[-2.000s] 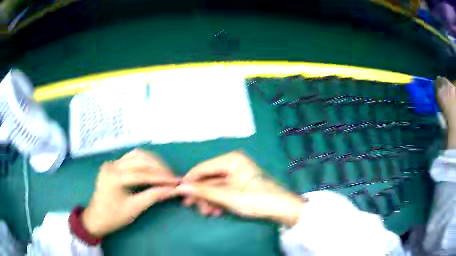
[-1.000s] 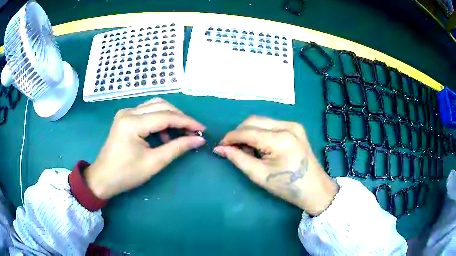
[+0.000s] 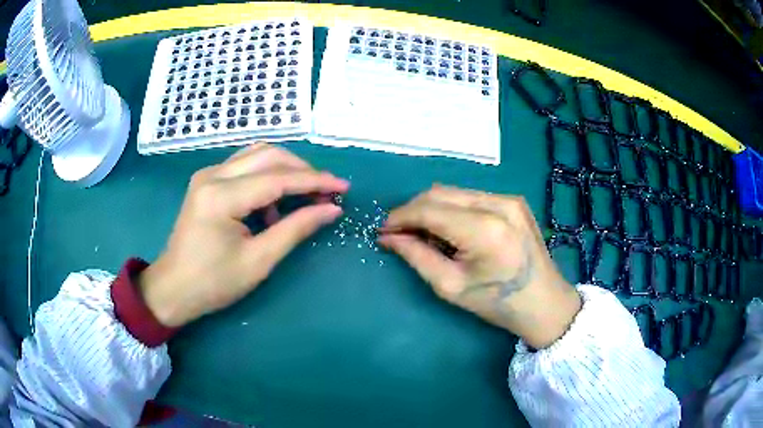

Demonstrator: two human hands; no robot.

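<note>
My left hand (image 3: pixel 251 226) is over the green mat and pinches a small dark component (image 3: pixel 337 199) between thumb and forefinger. My right hand (image 3: pixel 468 251) is to its right, fingers closed on a slim dark tool that looks like tweezers (image 3: pixel 437 243); its tip is too small to make out. Tiny silvery parts (image 3: pixel 361 227) lie scattered on the mat between the hands. Two white component trays stand behind: the left tray (image 3: pixel 227 79) has a full grid of dark parts, the right tray (image 3: pixel 401 100) has them only in its upper rows.
Rows of black frames (image 3: pixel 636 201) cover the right side beside the yellow belt edge (image 3: pixel 586 73). A blue bin (image 3: pixel 750 180) is at the far right. A white fan (image 3: pixel 71 100) with a thin cable stands at the left. Another person's sleeve (image 3: pixel 740 384) shows at the lower right.
The view has shifted from the blurred earlier frame. My hands were touching, then came apart. The scattered silvery parts now show clearly between them.
</note>
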